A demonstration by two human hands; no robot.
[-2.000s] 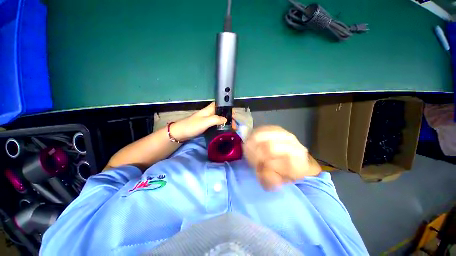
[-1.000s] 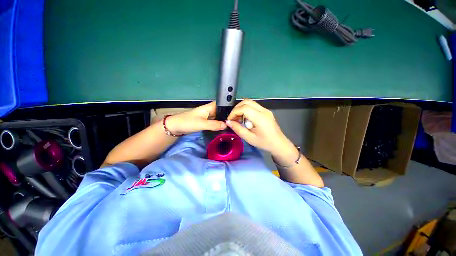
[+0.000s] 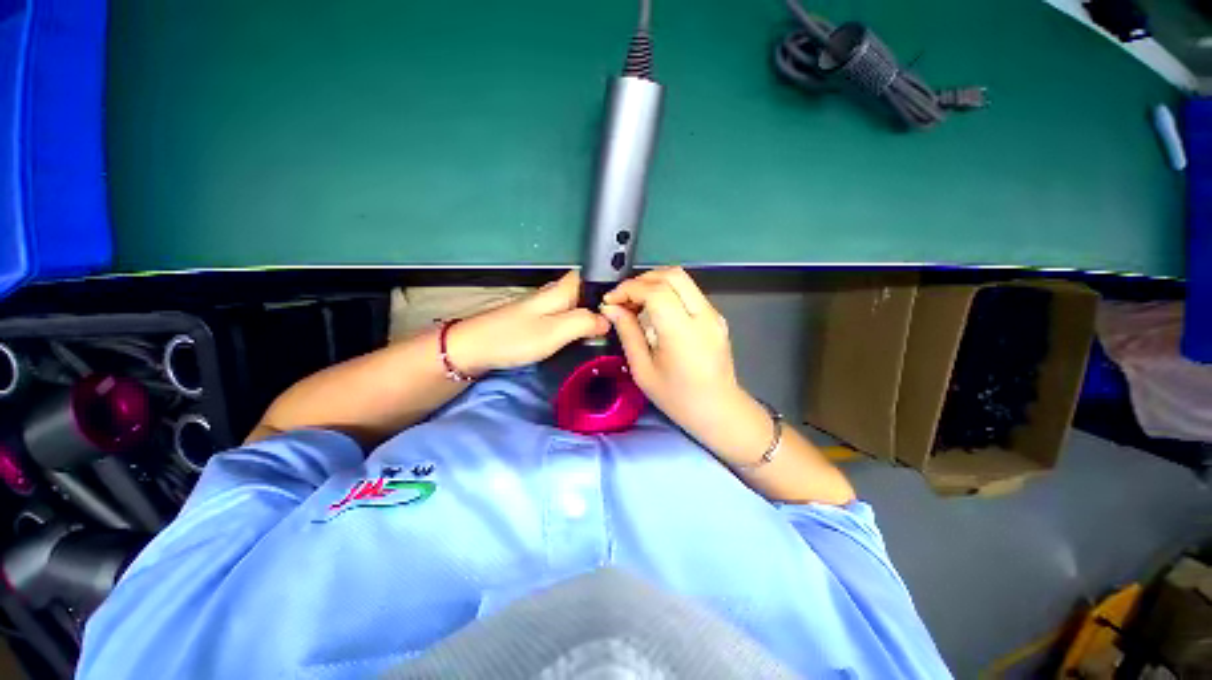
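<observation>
A hair dryer has its silver-grey handle [image 3: 626, 166] over the green bench, with two dark buttons near the neck. Its head with the magenta end ring [image 3: 598, 396] rests against my shirt, below the bench edge. My left hand [image 3: 552, 323] holds the black neck joint from the left. My right hand [image 3: 675, 332] is at the right side of the neck, thumb and fingertips together on it. A small pale thing shows between the right fingers; I cannot tell what it is. The fingers hide most of the neck.
The coiled power cord [image 3: 871, 69] lies on the green bench [image 3: 399, 146]. A blue bin [image 3: 60, 146] is at left, another blue edge at right beside a pale stick [image 3: 1167, 137]. A black tray [image 3: 206, 348] of dryers is lower left. A cardboard box [image 3: 917, 385] of black parts is at right.
My right hand, blurred and away from the dryer two seconds ago, came in to the neck joint and remains there. The handle now leans slightly more to the right. My left hand keeps its hold.
</observation>
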